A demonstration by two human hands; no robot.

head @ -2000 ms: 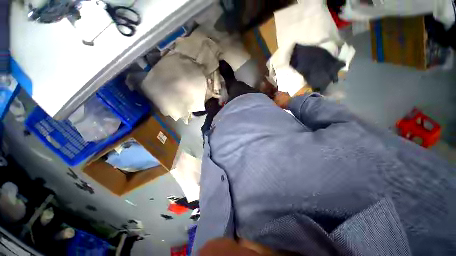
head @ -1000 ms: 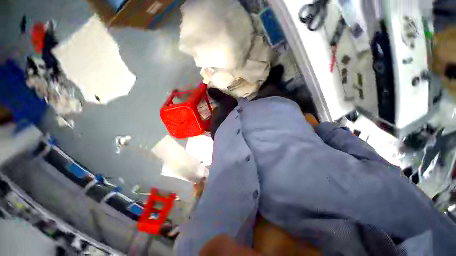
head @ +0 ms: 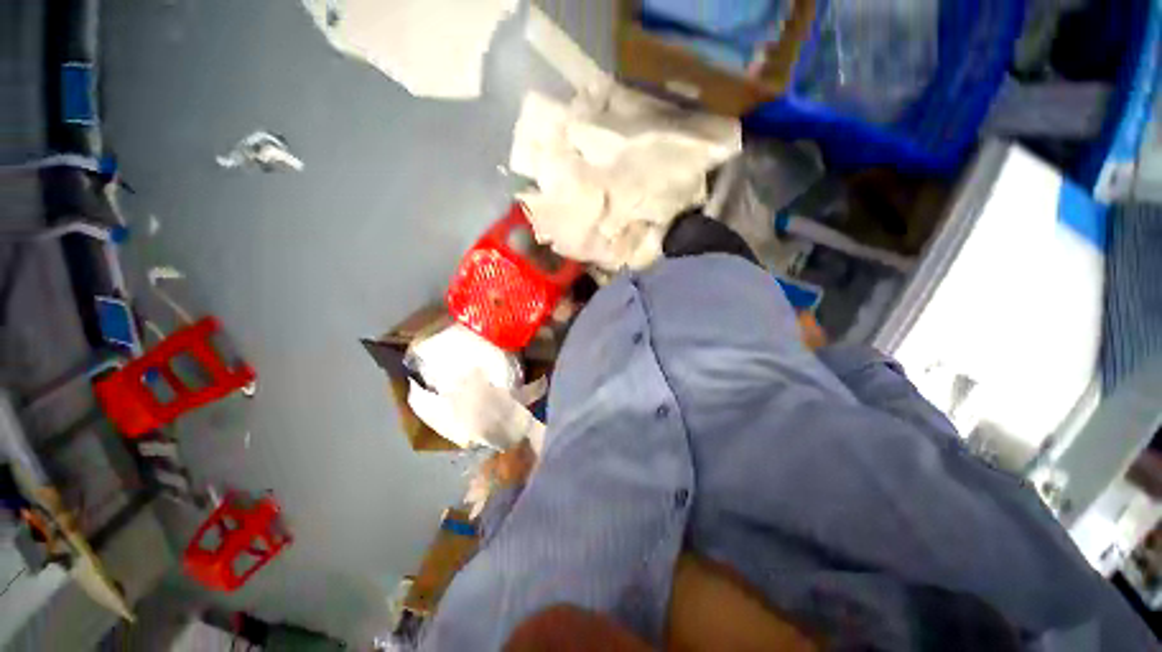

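My left hand (head: 512, 466) is small and blurred at the left side of my blue-grey shirt. Pale material (head: 479, 494) shows at its fingers, but I cannot tell whether it is gripped. My right hand (head: 810, 331) shows only as a small blurred patch beside the right sleeve; its fingers are unclear. Crumpled cream sheets (head: 618, 172) lie on the floor by my dark shoe. A red slotted stool (head: 501, 296) stands left of my legs. An open carton (head: 427, 414) below it holds white and cream scraps (head: 465, 389).
A white table (head: 1007, 299) is at right. A blue crate (head: 879, 134) and a carton with pale blue contents (head: 714, 79) are at top. Two red stools (head: 176, 376) (head: 238, 541) stand at left. A large cream piece (head: 427, 45) and a white scrap (head: 261, 153) lie on the grey floor.
The view has turned. The blue crate and upper carton are back in view, and the scissors are out of view. The lower carton and both left stools now show more fully.
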